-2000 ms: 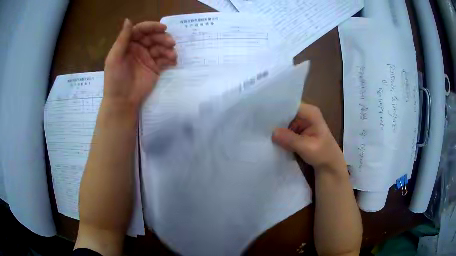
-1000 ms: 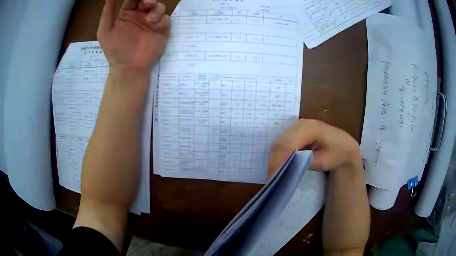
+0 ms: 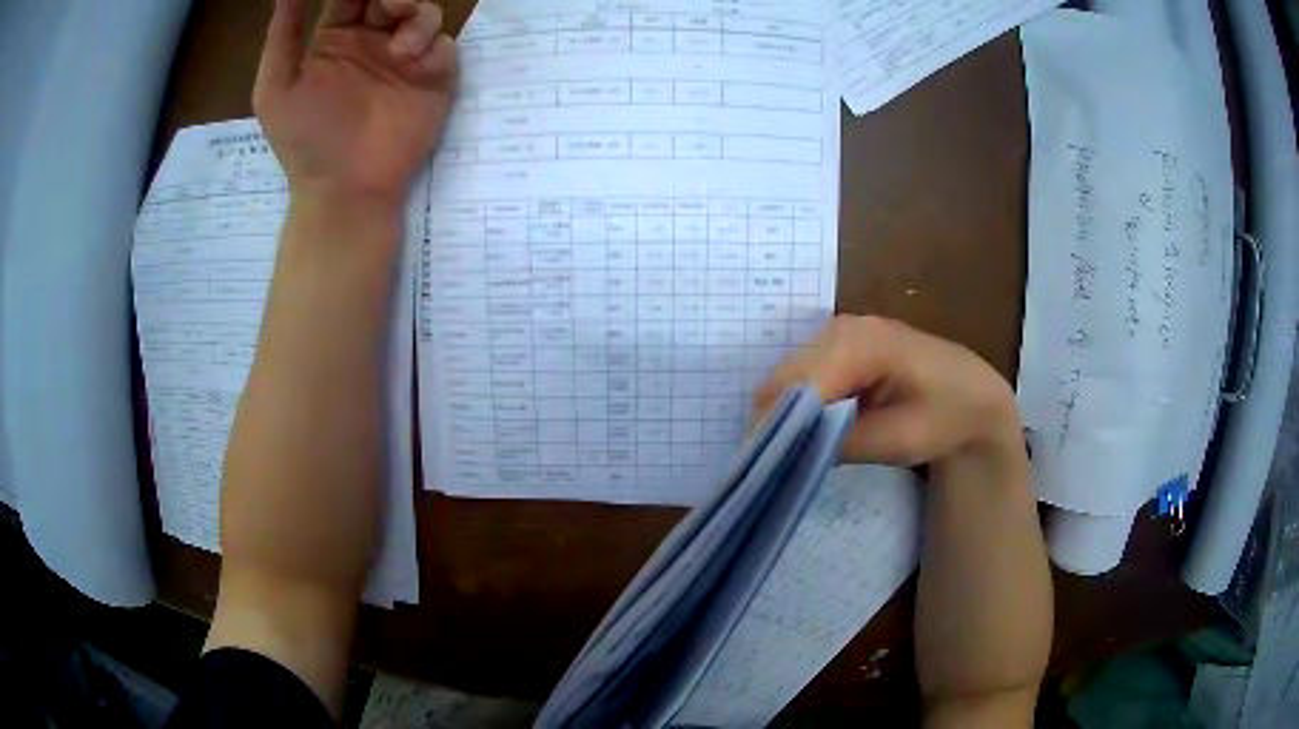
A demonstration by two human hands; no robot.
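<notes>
A white production order sheet (image 3: pixel 627 313) with ruled tables lies flat in the middle of the table. My right hand (image 3: pixel 898 392) grips the upper end of a folded paper packet (image 3: pixel 698 570), seen nearly edge-on, slanting down to the bottom edge. Part of that hand rests over the sheet's lower right corner. My left hand (image 3: pixel 356 100) is palm up with fingers curled and apart, at the sheet's upper left edge, holding nothing; its fingertips are cut by the top edge. Another order sheet (image 3: pixel 207 328) lies on the left, partly under my left forearm.
A handwritten sheet (image 3: pixel 1125 271) with a blue binder clip (image 3: pixel 1171 496) lies over rolls on the right. A paper roll (image 3: pixel 1261 328) stands beside it. Wide curled paper (image 3: pixel 71 313) runs along the left. More printed sheets lie at the top right (image 3: pixel 926 43) and under the packet (image 3: pixel 833 570).
The packet, earlier spread across the middle, has swung down and turned edge-on in my right hand, uncovering the order sheet. My left hand has moved up. In the last second little has moved.
</notes>
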